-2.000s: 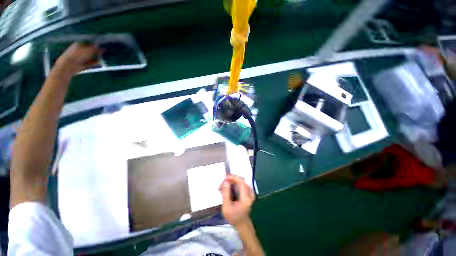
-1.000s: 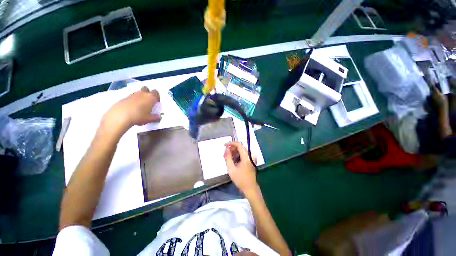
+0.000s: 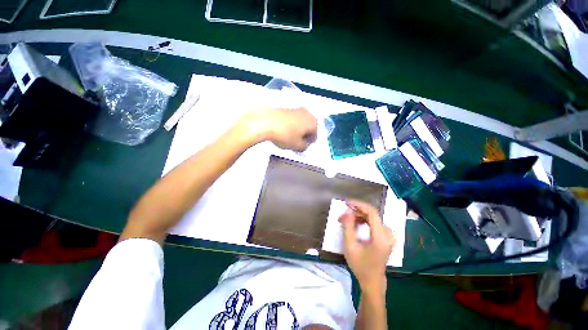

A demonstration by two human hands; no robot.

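My left hand (image 3: 293, 129) is over the white sheet (image 3: 216, 155), fingers bent down and fingertips hidden; I cannot tell whether it holds anything. My right hand (image 3: 367, 242) is over a white rectangle (image 3: 334, 225) on the brown-grey mat (image 3: 290, 200), thumb and finger close together; anything tiny between them cannot be made out. A green circuit board (image 3: 349, 134) lies on the sheet right of my left hand. The blue electric screwdriver (image 3: 490, 188) hangs at the right, blurred, touched by neither hand.
Stacked boards with white strips (image 3: 422, 145) lie at the upper right. A crumpled clear bag (image 3: 132, 100) and a black-and-white device (image 3: 48, 97) are at the left. A white-and-black box (image 3: 509, 222) is at the right. A two-window frame (image 3: 261, 24) lies on the green line beyond the bench.
My left hand has come from the frame on the green line back over the sheet. My right hand stays over the white rectangle. The view has swung left, and the screwdriver now appears far right.
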